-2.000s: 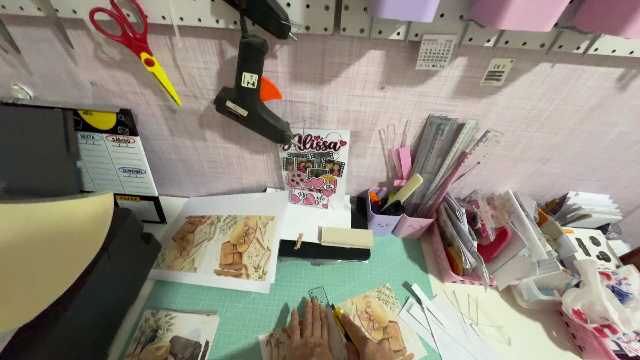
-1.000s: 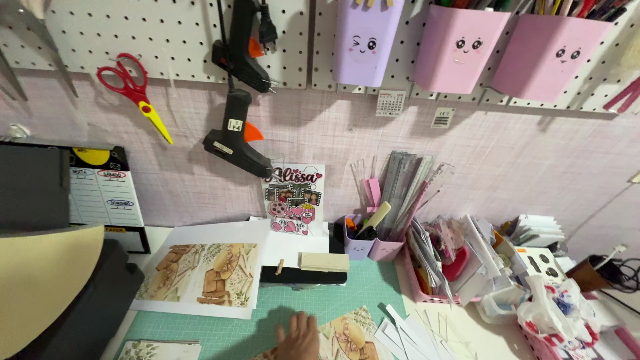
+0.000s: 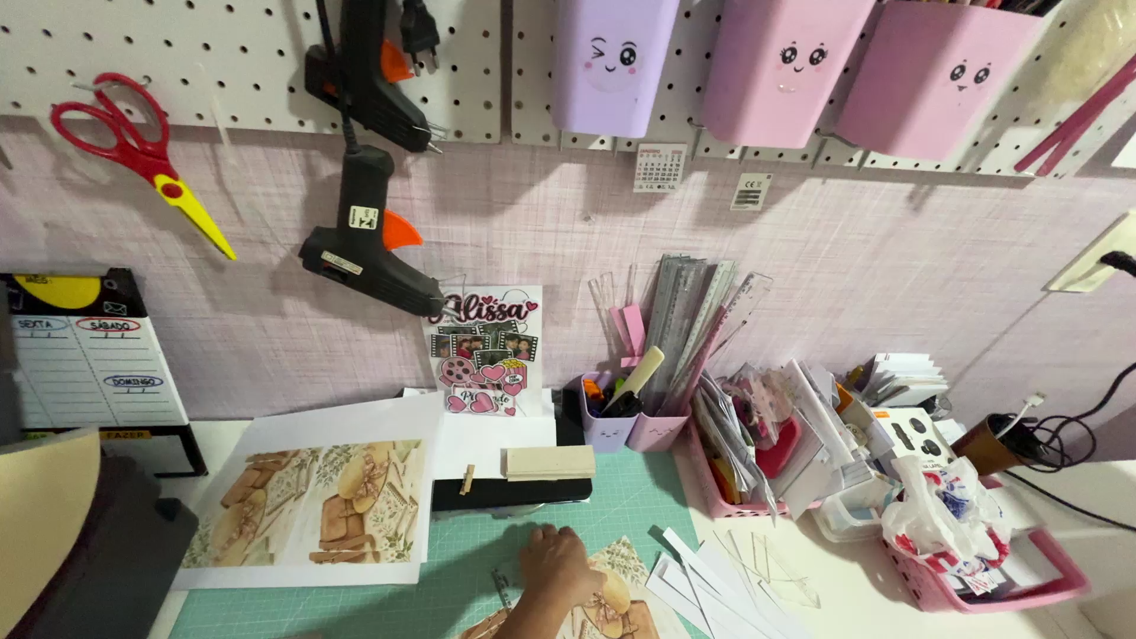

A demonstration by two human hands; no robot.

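Observation:
My left hand is low in the middle of the head view, palm down with bent fingers, over a green cutting mat. What lies under its fingers is hidden. Just left of it shows a short piece of a clear ruler. A printed paper with brown and green botanical pictures lies beside the hand, to its right. White paper strips are scattered farther right. A larger white sheet bearing two similar prints lies at the left. My right hand is out of view.
Behind the mat stand a decorated card with writing and a pen cup beside rulers. Pink baskets hold papers at right. Red-and-yellow scissors and glue guns hang above. A dark machine stands at left.
The view has tilted up. My right hand, near a yellow tool two seconds ago, has left the view. My left hand, flat with fingers extended then, now has its fingers bent.

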